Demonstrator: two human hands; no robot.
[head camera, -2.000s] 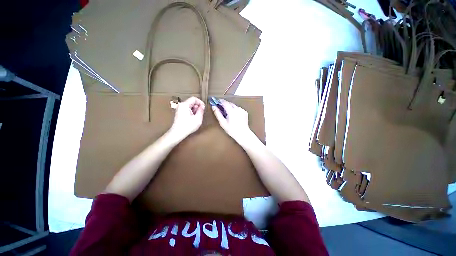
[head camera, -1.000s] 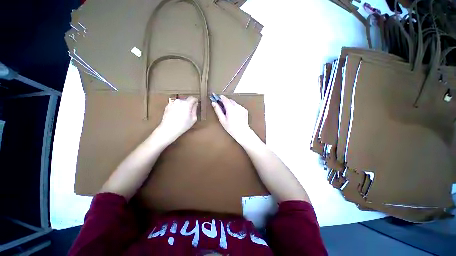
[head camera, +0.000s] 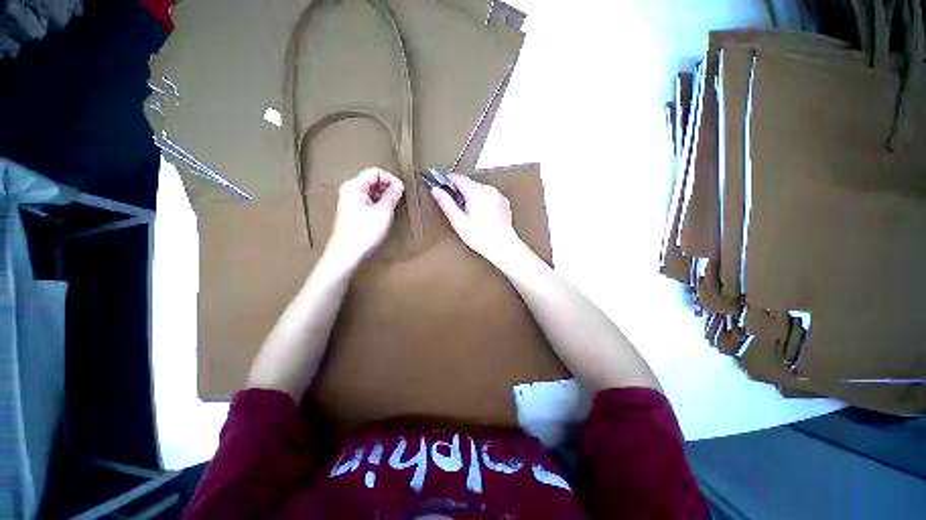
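A brown bag panel (head camera: 447, 315) lies flat before me, its top edge across the middle of the view. A long brown handle (head camera: 408, 91) loops up from it, with a smaller loop (head camera: 350, 116) inside. My left hand (head camera: 370, 198) is at the top edge between the handle ends, fingers curled together over a small dark reddish spot; whether it pinches something is too small to tell. My right hand (head camera: 477, 208) holds dark thread snips (head camera: 444, 187), blades pointing up-left, just right of the right handle end. Whether the blades touch anything is unclear.
A fanned panel pile (head camera: 223, 81) with a small white sticker (head camera: 272, 117) lies beyond the work. A stack of panels with handles (head camera: 822, 203) is at the right. A white patch (head camera: 545, 403) shows at the panel's lower right edge. A metal frame (head camera: 96, 217) stands left.
The view has shifted, so the right stack appears higher and farther right. My left hand has moved up to the panel's top edge. My right hand still holds the snips beside the handle.
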